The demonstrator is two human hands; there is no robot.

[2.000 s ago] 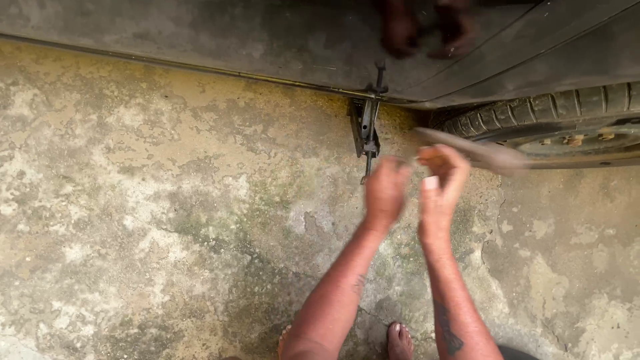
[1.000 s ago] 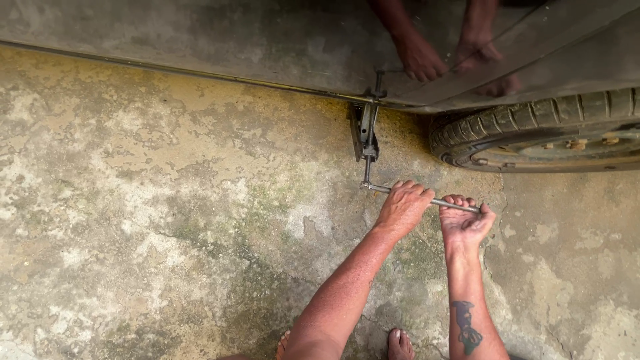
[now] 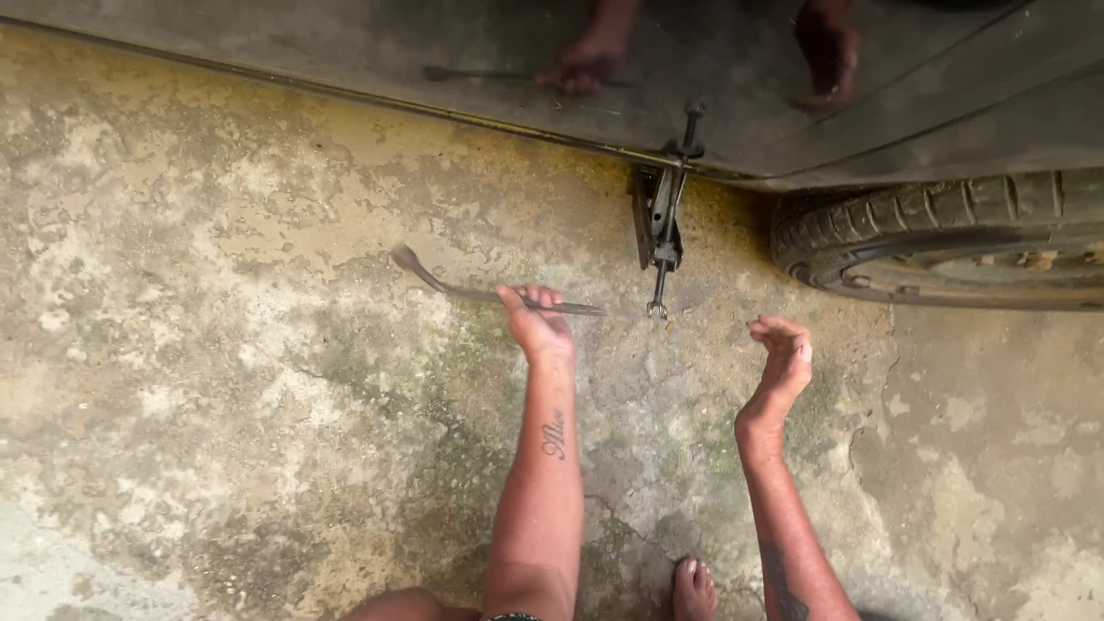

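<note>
A scissor jack (image 3: 662, 216) stands under the sill of a dark car, the fork-shaped end of its screw pointing towards me. My left hand (image 3: 536, 323) grips a metal wheel wrench (image 3: 470, 295), whose bent socket end points left. The wrench's narrow end lies a little to the left of the jack screw and apart from it. To the right of the jack, my right hand (image 3: 783, 349) holds nothing, its fingers apart and slightly curled.
The dark car body panel (image 3: 388, 60) spans the top and mirrors both hands. A car wheel with a black tyre (image 3: 914, 216) is at the right. Below lies worn, stained concrete ground (image 3: 259, 388), with a bare foot (image 3: 694, 591) at the bottom.
A second ago both hands were on the wrench, its end at the jack screw. Now the wrench is off the screw and left of it in my left hand; my right hand has let go.
</note>
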